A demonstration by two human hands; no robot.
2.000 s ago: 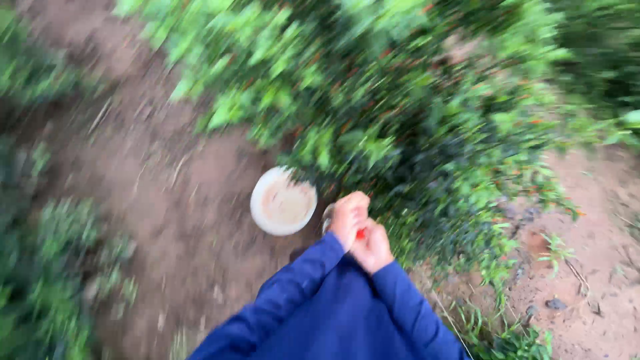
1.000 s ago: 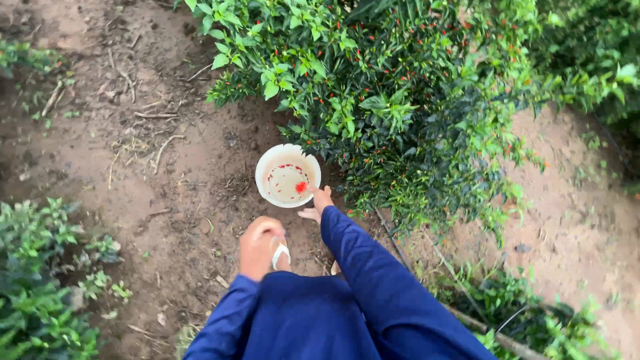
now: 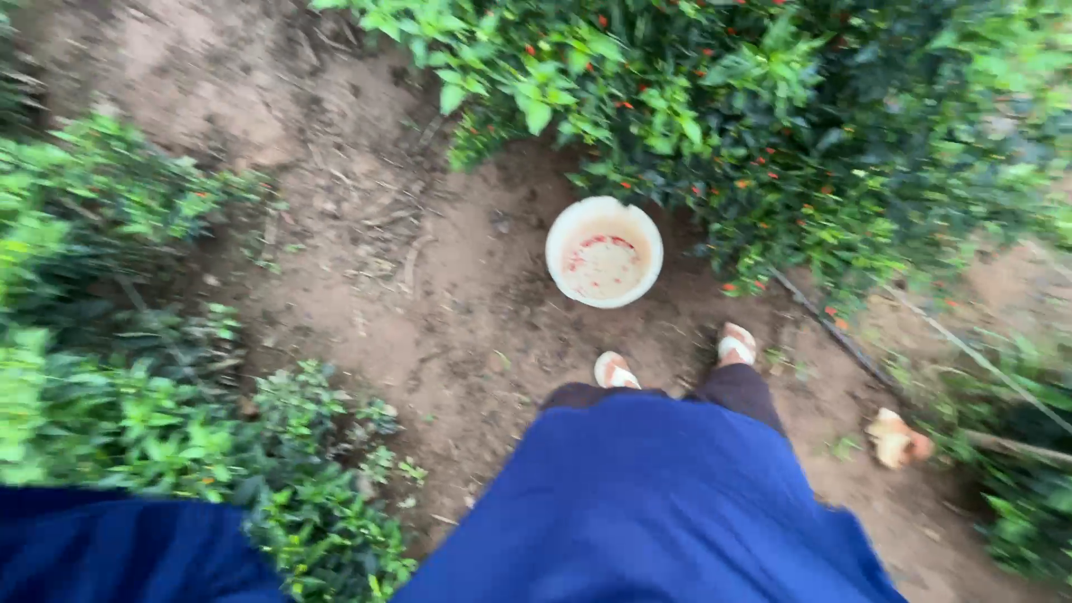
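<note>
Neither of my hands shows in the head view now. A dark blue sleeve [image 3: 126,544] crosses the lower left corner, and the hand beyond it is out of frame. A white plastic bucket [image 3: 565,243] stands upright on the soil in front of my feet, with small red peppers [image 3: 607,241] scattered over its bottom. Close behind and to the right of the bucket grows a leafy pepper plant [image 3: 670,109] bearing small red fruits.
More green pepper plants [image 3: 134,410] line the left side. My sandalled feet [image 3: 615,370] stand on bare brown soil [image 3: 352,335]. A thin dark hose or stick [image 3: 829,327] and a pale crumpled object [image 3: 893,439] lie at the right.
Both hands, seen near the bucket one second ago, have left the view. The red clump seen in the bucket then is no longer bunched; small red pieces lie spread about.
</note>
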